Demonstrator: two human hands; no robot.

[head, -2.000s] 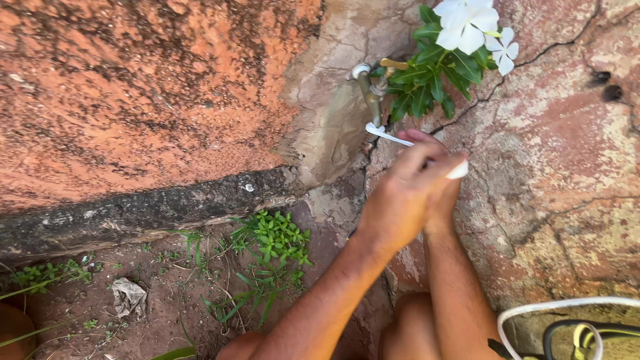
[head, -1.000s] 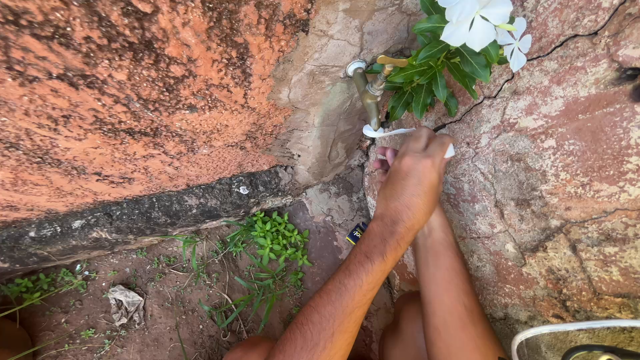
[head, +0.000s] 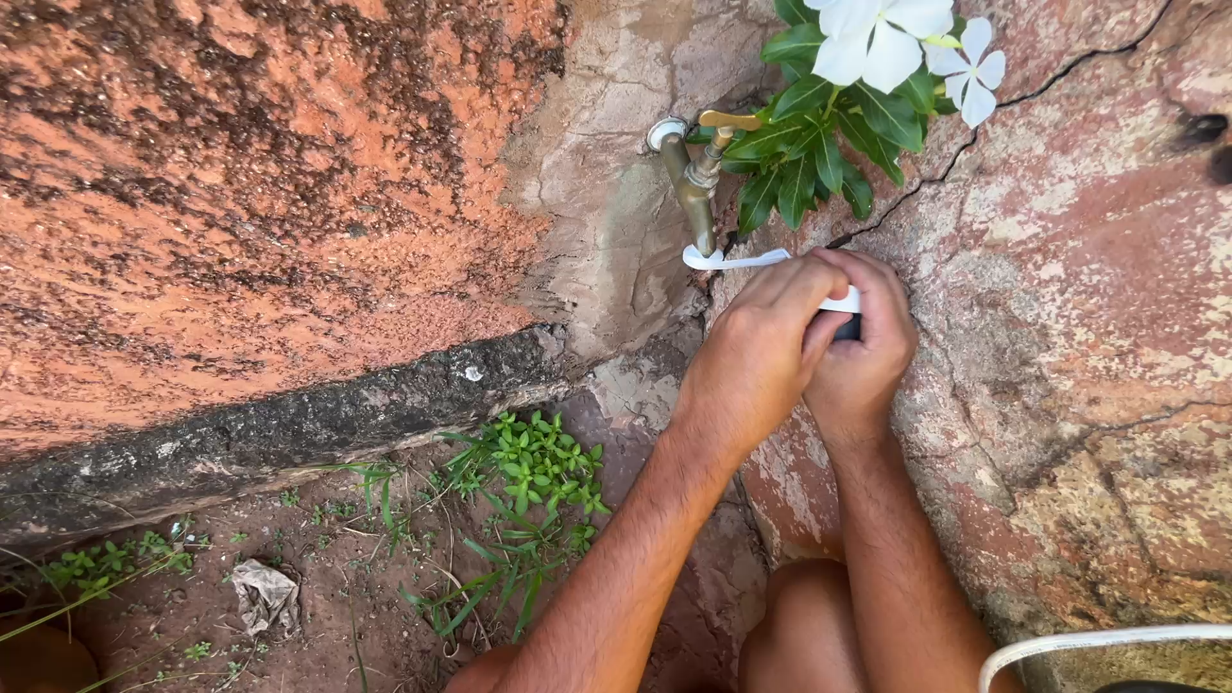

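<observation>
A brass tap [head: 695,190] juts from the wall, with white tape [head: 739,261] running from its spout to my hands. My left hand [head: 756,346] closes its fingers at the tape, beside the other hand. My right hand [head: 866,337] is wrapped around a small dark object [head: 848,326] with a white strip over its top; most of it is hidden by the fingers. Both hands touch each other just below and right of the spout.
A green plant [head: 828,140] with white flowers [head: 878,38] grows beside the tap handle. Orange rough wall [head: 241,192] fills the left. Weeds [head: 539,467] and a crumpled scrap [head: 266,597] lie on the soil. A white hose [head: 1107,635] curves at lower right.
The hands have stayed near the spout and have come closer together. The tape still reaches from the spout to them. A small dark item with writing, seen beside the left forearm one second ago, no longer shows there.
</observation>
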